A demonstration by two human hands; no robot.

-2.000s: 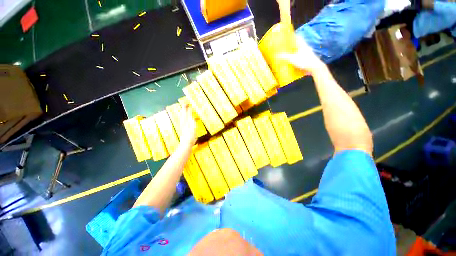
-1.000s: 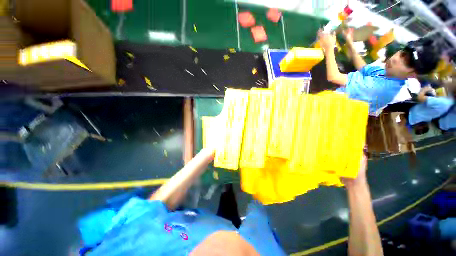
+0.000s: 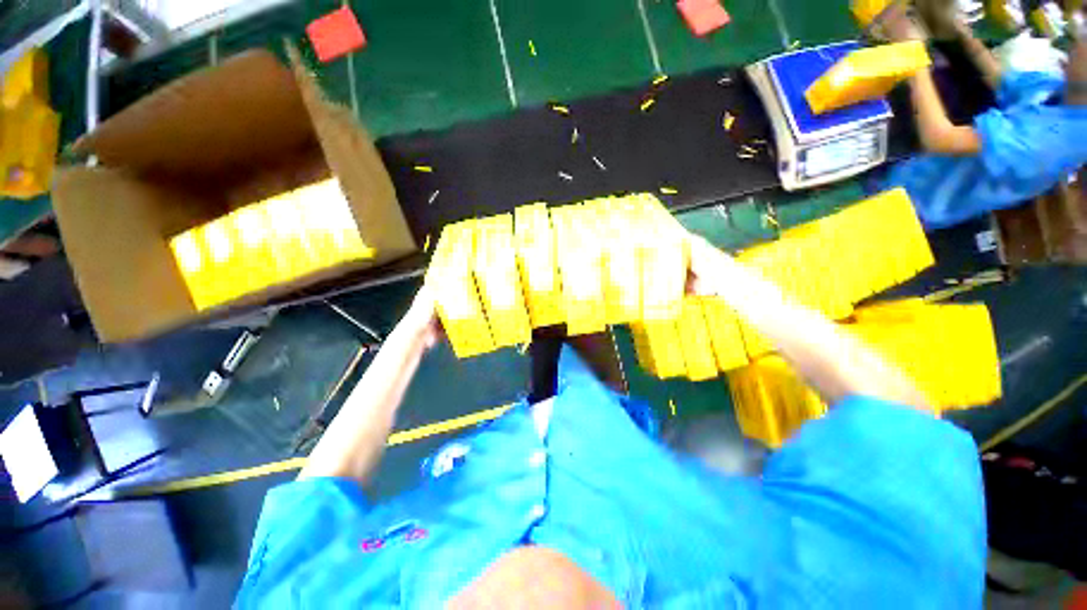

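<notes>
A row of several yellow product boxes (image 3: 560, 268) is held up in front of my body, squeezed between both hands. My left hand (image 3: 432, 319) presses on the row's left end, its fingers mostly hidden. My right hand (image 3: 706, 265) presses on the right end. An open brown shipping carton (image 3: 119, 256) stands on the bench at the left, with a row of yellow boxes with white label ends (image 3: 274, 244) inside it. More rows of yellow boxes (image 3: 834, 268) lie to the right, partly behind my right forearm.
A bench scale (image 3: 834, 161) with a yellow box on it stands at the right on the black strip (image 3: 501, 167). Small yellow scraps lie scattered there. Red cards (image 3: 336, 33) lie on the green surface. Another person's arms (image 3: 948, 125) are at the upper right.
The held row has moved left, away from the scale and towards the shipping carton. The view has turned left, showing more of the carton and its contents. Both hands still hold the row.
</notes>
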